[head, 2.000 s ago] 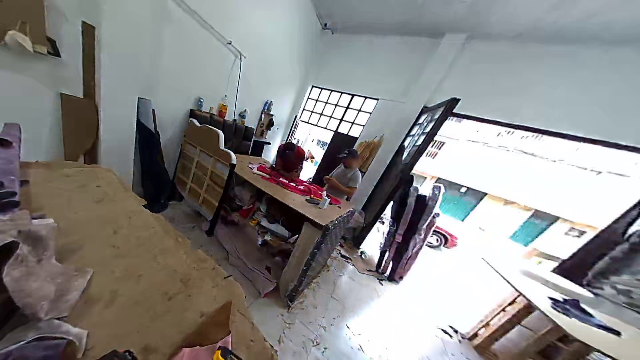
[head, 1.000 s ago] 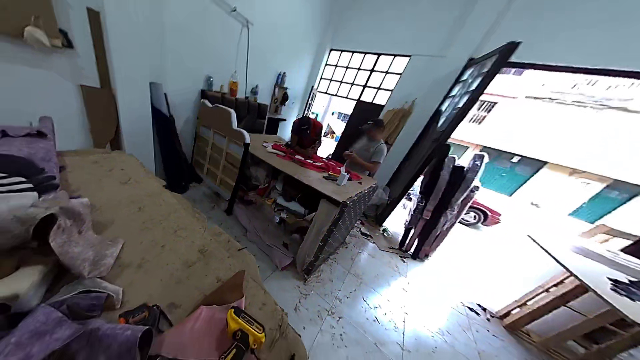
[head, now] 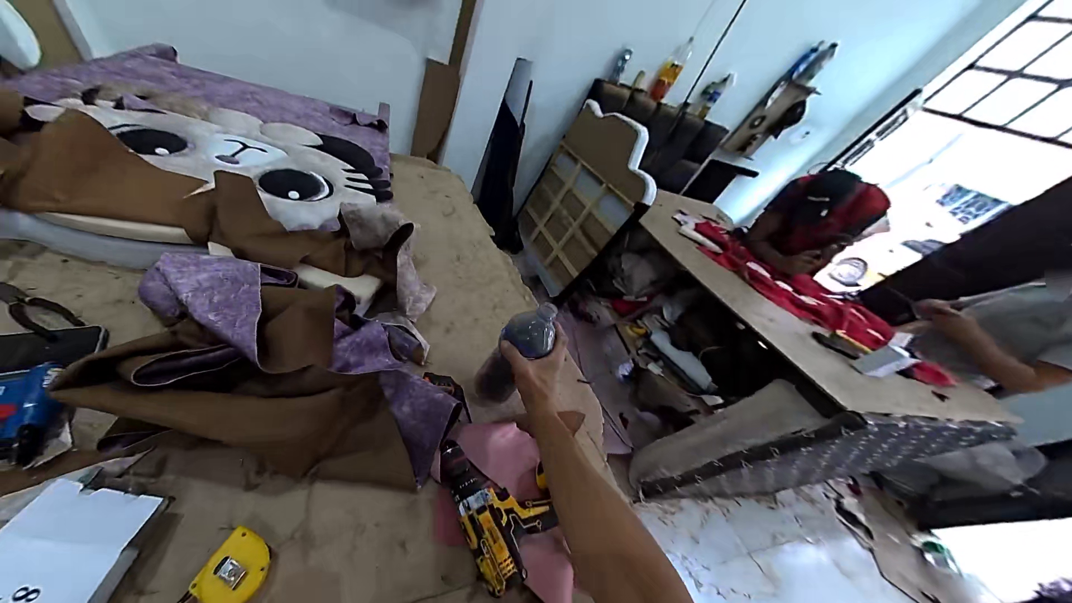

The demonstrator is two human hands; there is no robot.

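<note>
My right hand [head: 540,362] is closed around the upper part of a clear plastic bottle with dark contents [head: 496,375], at the right edge of the brown-topped worktable. Below the hand, a yellow and black cordless drill [head: 490,532] lies on pink material [head: 502,456]. Left of the bottle, purple and brown upholstery fabric [head: 276,368] is heaped. Behind the heap lies a padded panel with an animal face [head: 243,159], partly under brown fabric. A yellow tape measure [head: 230,569] lies near the bottom, and pliers [head: 42,311] are at the left. My left hand is not in view.
A blue power tool [head: 29,414] and a white box [head: 71,536] lie on the left. Across the gap, two people stand at another table [head: 745,306] with red fabric [head: 796,289]. A wooden-framed headboard [head: 586,193] leans near that table. Scraps litter the tiled floor [head: 737,544].
The view has swung left and down over the worktable. My right hand has come into view, holding the bottle; neither earlier frame shows that hand.
</note>
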